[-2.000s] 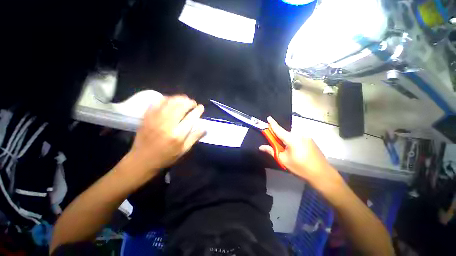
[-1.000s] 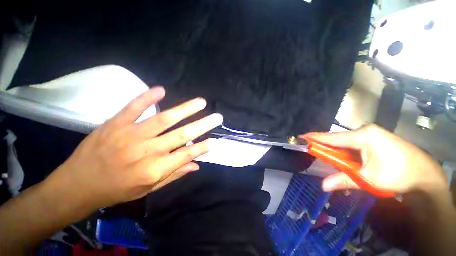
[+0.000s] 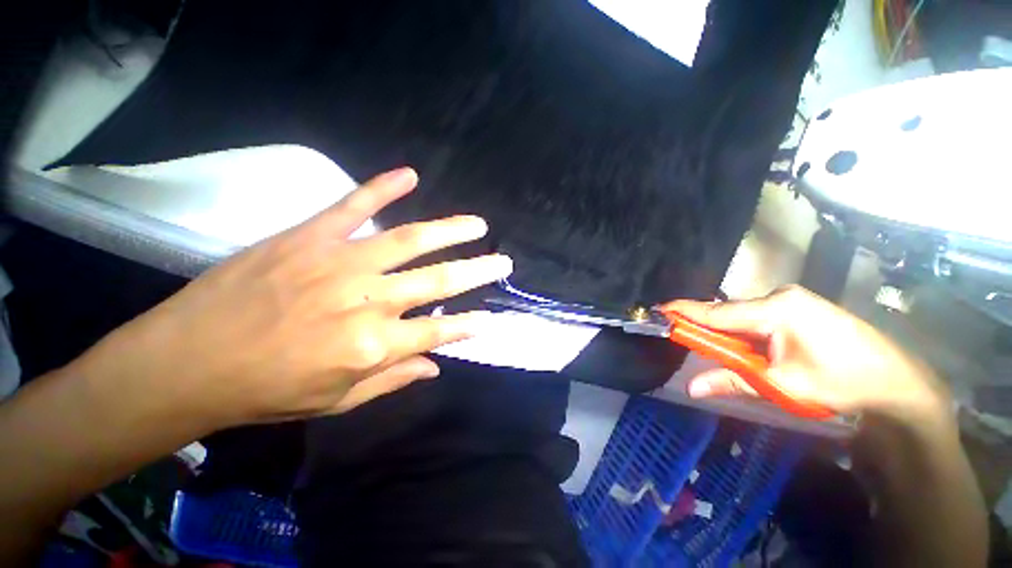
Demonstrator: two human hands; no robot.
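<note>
A black garment panel lies over the table and down its near edge. A white patch shows on it at the edge; another white patch is farther up. My right hand grips the orange handles of the scissors. The blades point left along the upper side of the near patch, close to a thin pale line. My left hand lies with fingers spread on the cloth at the patch's left end, near the blade tips, holding nothing between its fingers.
A white sewing machine stands at the right. Blue plastic baskets with scraps are below the table, and another blue basket is at lower left. The white table edge runs at the left. Dark-clothed legs are below.
Since the first frame, my left fingers have spread out, and the scissors have come down to the near patch. Since one second ago, the scissors have shifted slightly left in view.
</note>
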